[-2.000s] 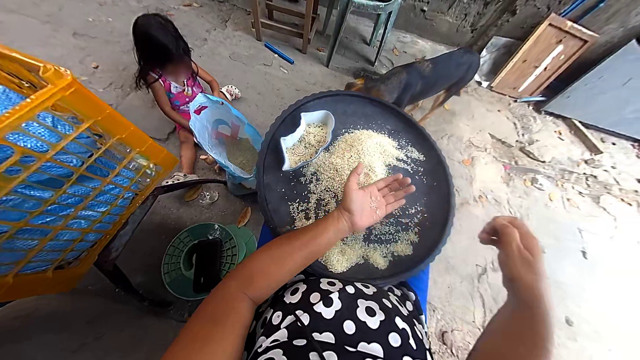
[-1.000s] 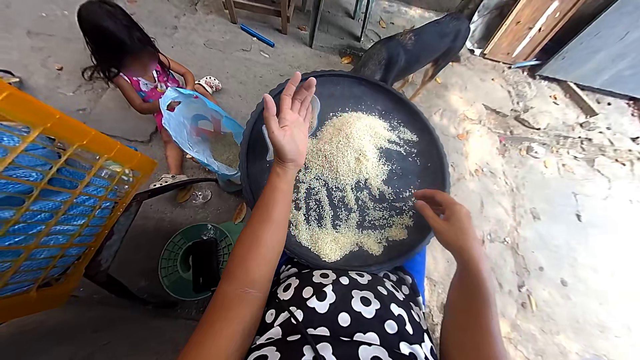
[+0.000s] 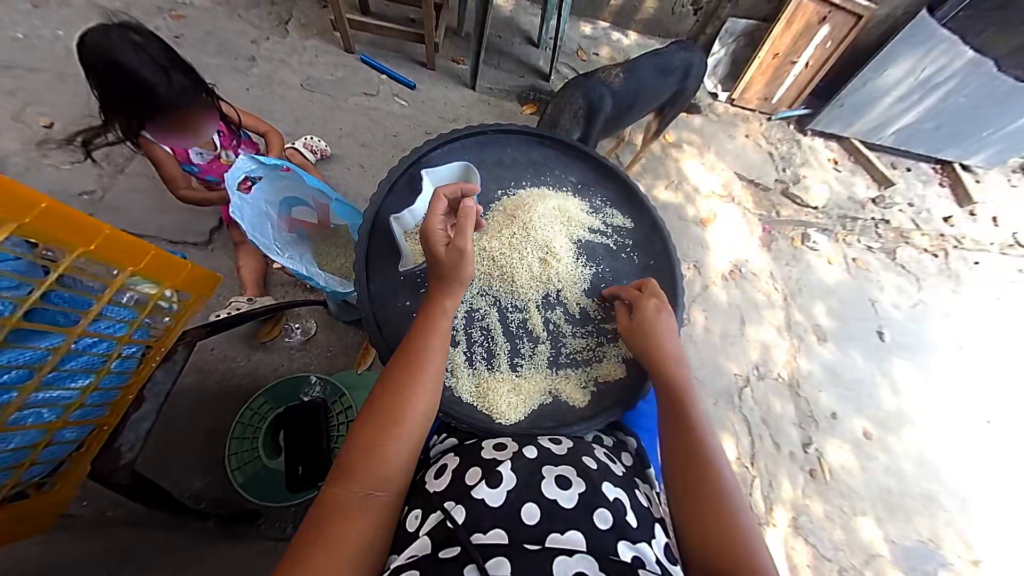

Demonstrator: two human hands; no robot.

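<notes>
A round black tray [image 3: 512, 142] rests over my lap, with a heap of uncooked rice [image 3: 540, 240] at its middle and a thinner spread of grains toward me. My left hand [image 3: 452, 240], fingers curled, is over a white shaped dish [image 3: 406, 216] at the tray's upper left; the dish holds some grains, partly hidden by the hand. Whether the fingers hold anything does not show. At the right side of the tray, my right hand [image 3: 644, 320] has its thumb and index finger near the scattered grains; what lies between the fingertips is too small to tell.
A child [image 3: 192, 144] sits at the left beside a light blue plastic bag [image 3: 276, 208]. A yellow crate [image 3: 104, 248] stands near left, and a green plastic basket [image 3: 248, 448] holds a dark phone [image 3: 306, 444]. A dog [image 3: 624, 92] stands just beyond the tray.
My left hand, spread palm-up over the rice at first, is now curled by the white dish. My right hand has come from outside the tray to over its right side.
</notes>
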